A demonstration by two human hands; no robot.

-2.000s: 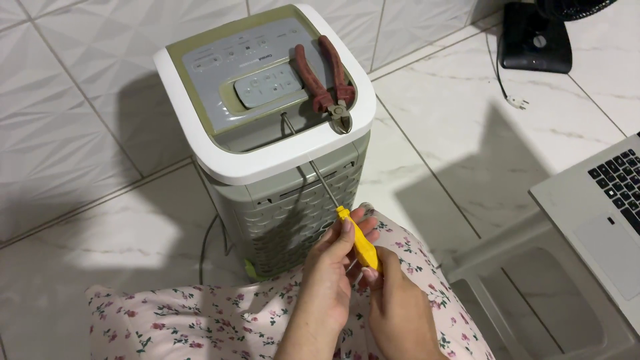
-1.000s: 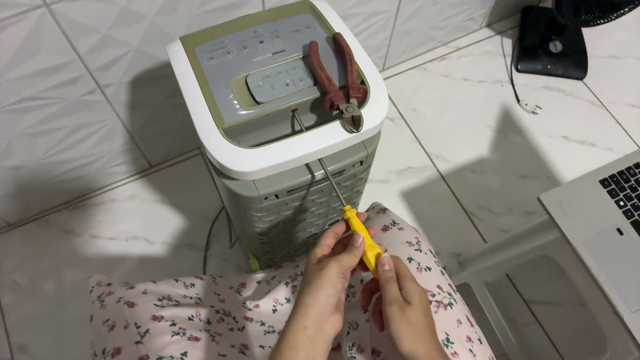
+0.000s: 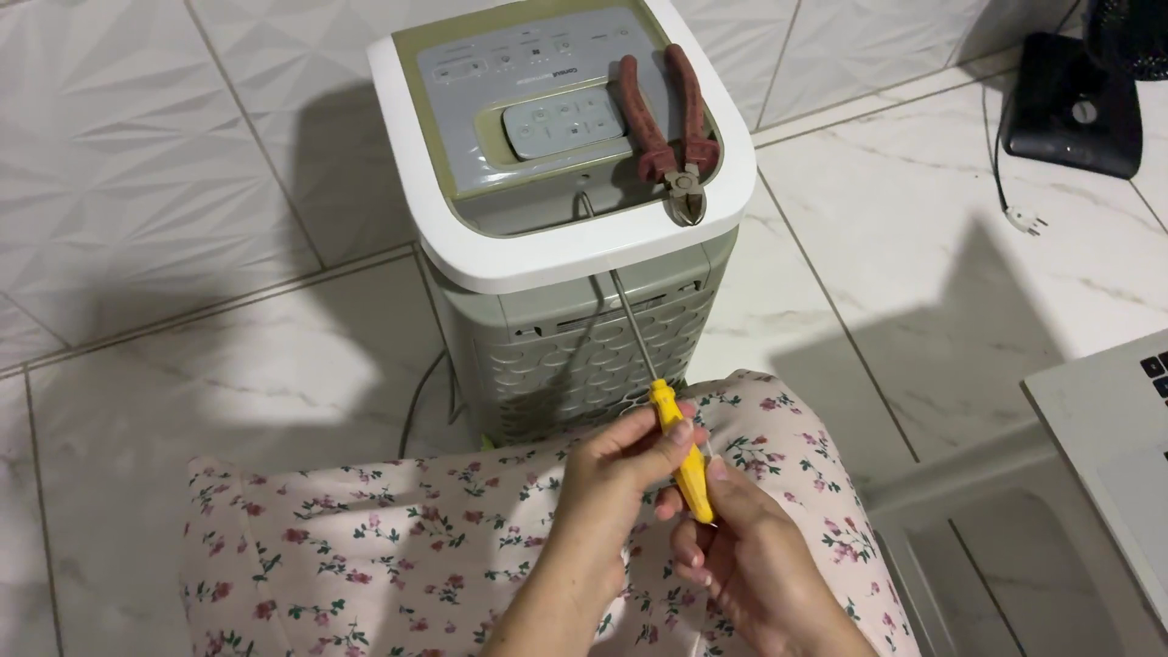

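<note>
My left hand (image 3: pixel 613 493) grips the upper part of a yellow-handled screwdriver (image 3: pixel 683 456) between thumb and fingers. The thumb and fingers of my right hand (image 3: pixel 753 547) are at the handle's lower end. The metal shaft slants up and left toward the white rim of a grey portable air cooler (image 3: pixel 584 260). Where its tip ends is hard to tell; a thin metal piece (image 3: pixel 586 203) shows inside the recess behind the rim. Diagonal cutting pliers (image 3: pixel 671 137) with worn red handles lie on the cooler's top, jaws over the rim, beside a light grey remote control (image 3: pixel 564 123).
A floral pillow or cloth (image 3: pixel 365 557) lies below my forearms. At right are a laptop (image 3: pixel 1109 456) and a grey plastic surface (image 3: pixel 985 538). A black fan base (image 3: pixel 1072 109) and a plug (image 3: pixel 1024 219) are on the tiled floor; a cable (image 3: pixel 415 401) runs behind the cooler.
My right hand's fingers have shifted around the lower end of the screwdriver handle. The pliers and the remote control stay on the cooler's top.
</note>
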